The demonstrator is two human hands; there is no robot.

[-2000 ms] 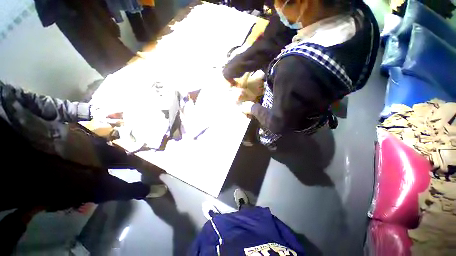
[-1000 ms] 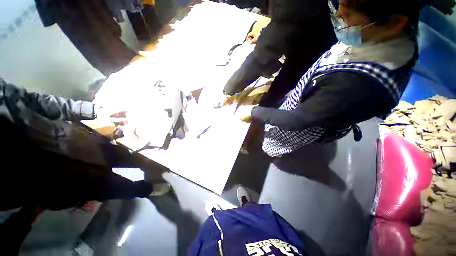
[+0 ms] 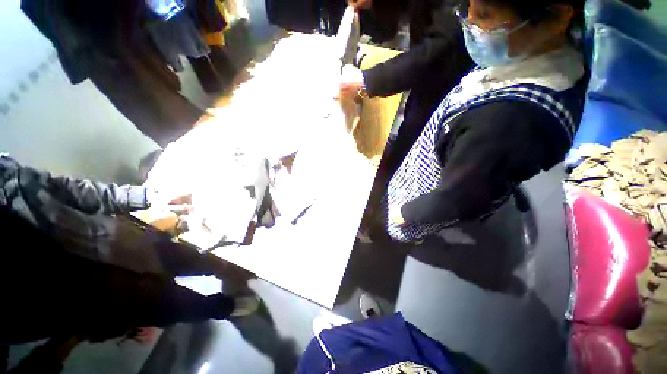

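Neither of my hands is in the picture. Nearest in front of me is the inspection table (image 3: 311,274), its top so bright that much detail is lost. Pale and dark garments (image 3: 262,191) lie on it, crumpled, near the middle. A hand (image 3: 172,208) of the person at left rests at the table's left edge. Beyond, another person's hand (image 3: 351,89) is at the far right side of the table, by a raised pale piece (image 3: 350,38).
A masked person in a checked apron (image 3: 420,179) stands at the table's right. Blue bags (image 3: 625,80), a shiny pink bag (image 3: 605,256) and a tan cloth pile (image 3: 629,175) lie far right. Dark garments (image 3: 110,66) hang at upper left. My blue clothing (image 3: 380,347) shows at the bottom.
The aproned person's hands have left the tabletop. The person behind has lifted a pale piece at the far side. The view has shifted slightly, so the table sits lower.
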